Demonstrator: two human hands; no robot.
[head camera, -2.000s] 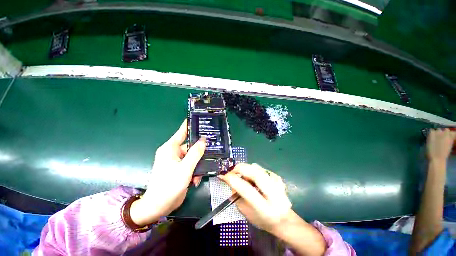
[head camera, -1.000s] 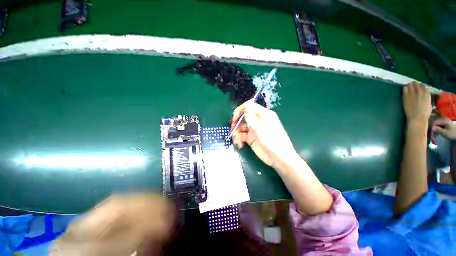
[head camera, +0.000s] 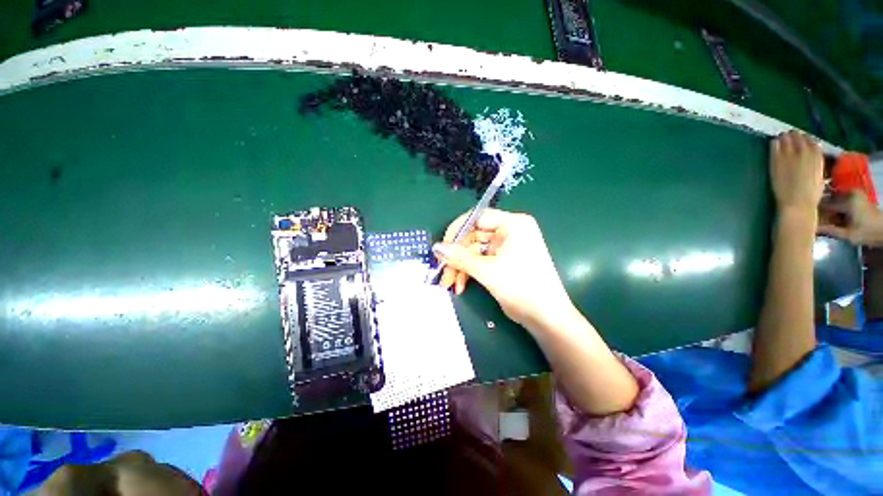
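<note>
The open phone assembly lies on the green bench, board end away from me, its black battery with white print showing. Right of it lies the dotted sticker sheet, partly covered by the white sheet. My right hand holds the slim tweezers like a pen, with the tip over the dotted sheet near the white sheet's upper edge. I cannot tell if a pad is at the tip. My left hand is cut off by the bottom left edge, so its fingers cannot be read.
Black scraps lie beyond my right hand, touching white scraps. A worn white rail separates the bench from the conveyor, which carries more phones. At the right, another person's hand and blue sleeve reach over the bench.
The phone went from my left hand onto the bench. My left hand has dropped to the bottom left edge. My right hand has moved from the phone to the dotted sheet, still holding the tweezers.
</note>
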